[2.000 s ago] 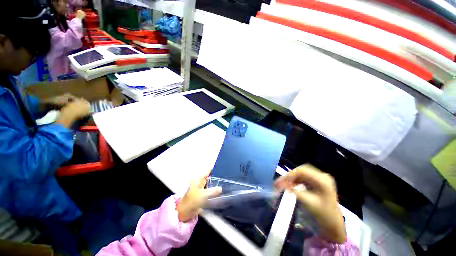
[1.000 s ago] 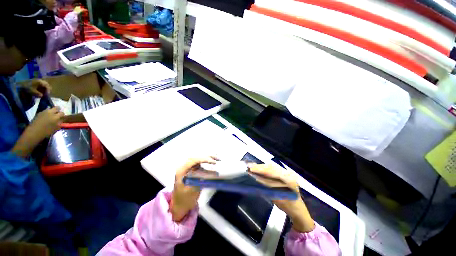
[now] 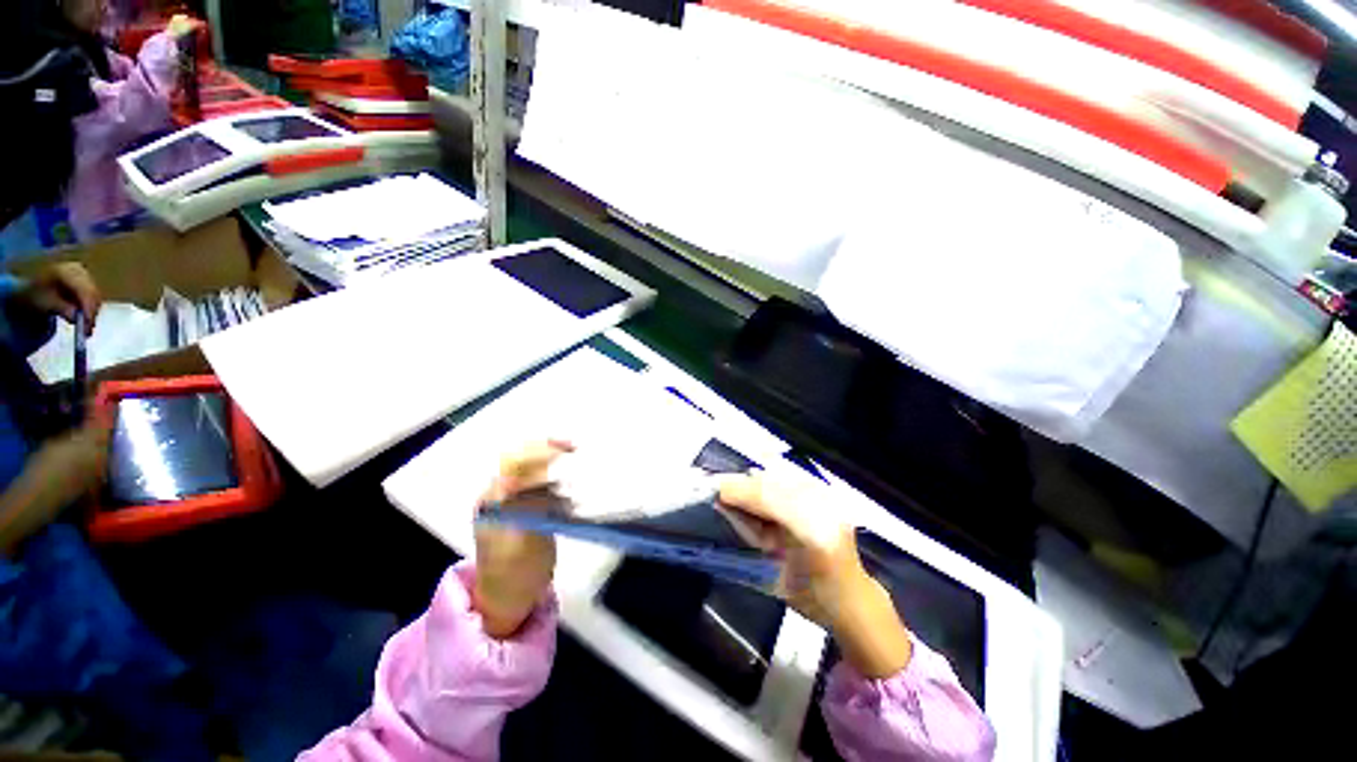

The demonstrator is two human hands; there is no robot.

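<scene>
A tablet (image 3: 640, 539) is seen nearly edge-on, its thin blue edge towards me, tilted above the foam tray. My left hand (image 3: 518, 536) grips its left end and my right hand (image 3: 804, 543) grips its right end. The upper face looks pale and shiny; whether film lies on it I cannot tell. Below it, the white foam tray (image 3: 1027, 655) holds dark tablets, one (image 3: 692, 625) under the held tablet and one (image 3: 938, 610) to the right. A white foam sheet (image 3: 491, 432) covers the tray's left part.
Another foam tray (image 3: 342, 343) shows one dark tablet. A stack of white sheets (image 3: 372, 223), a red holder (image 3: 253, 484) and a cardboard box (image 3: 246, 268) are left, beside a neighbouring worker's hands. Paper sheets (image 3: 997, 283) hang from the shelf; a yellow perforated sheet (image 3: 1310, 417) is right.
The tablet was upright with its blue back showing, then turned nearly edge-on, and my right hand took its right end. Since then both hands have moved slightly left in view with it.
</scene>
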